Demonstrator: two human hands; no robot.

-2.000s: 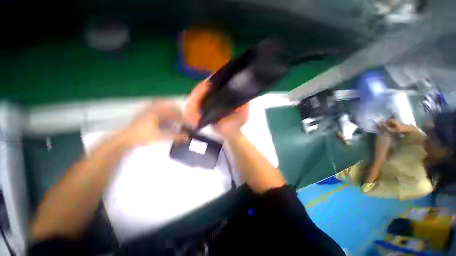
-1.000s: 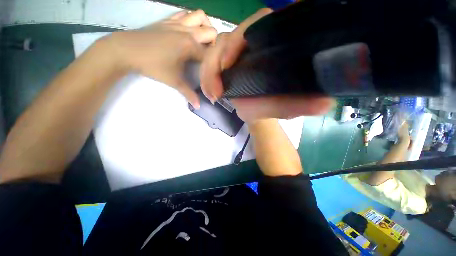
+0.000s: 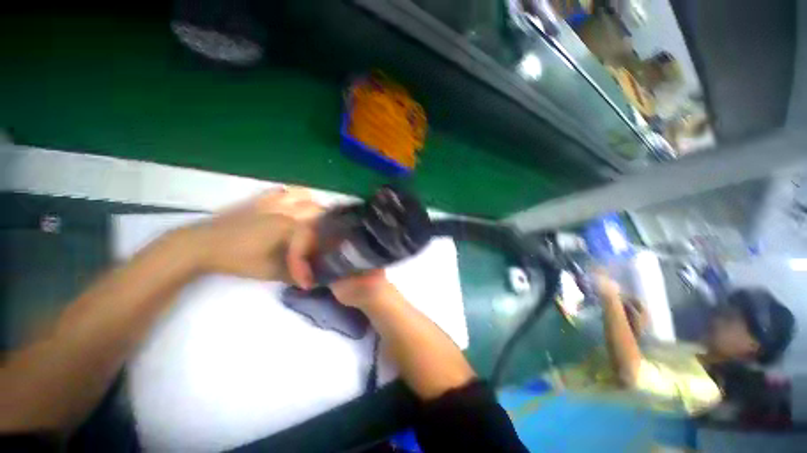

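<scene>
The black electric screwdriver (image 3: pixel 372 232) points down over the unit, its rear end towards the camera and its cord running off to the right. My right hand (image 3: pixel 341 279) is closed around it. My left hand (image 3: pixel 257 234) is beside it, at the unit's upper left; its fingertips are blurred and partly hidden, so its hold cannot be told. The flat black electronic unit (image 3: pixel 326 311) lies on the white work sheet (image 3: pixel 221 363), partly hidden under the hands and tool. Its short cable (image 3: pixel 372 363) trails towards me. The screwdriver bit is hidden.
A blue bin of orange bands (image 3: pixel 385 122) stands on the green surface beyond the white rail (image 3: pixel 97 182). A round greyish dish (image 3: pixel 218 40) is at the upper left. A coworker in yellow (image 3: pixel 677 376) sits at right, near parts on the bench. The black cord (image 3: pixel 522 332) loops at right.
The view has tilted up, bringing the bin and dish into sight. The screwdriver now appears smaller and more end-on. Both hands remain together over the unit.
</scene>
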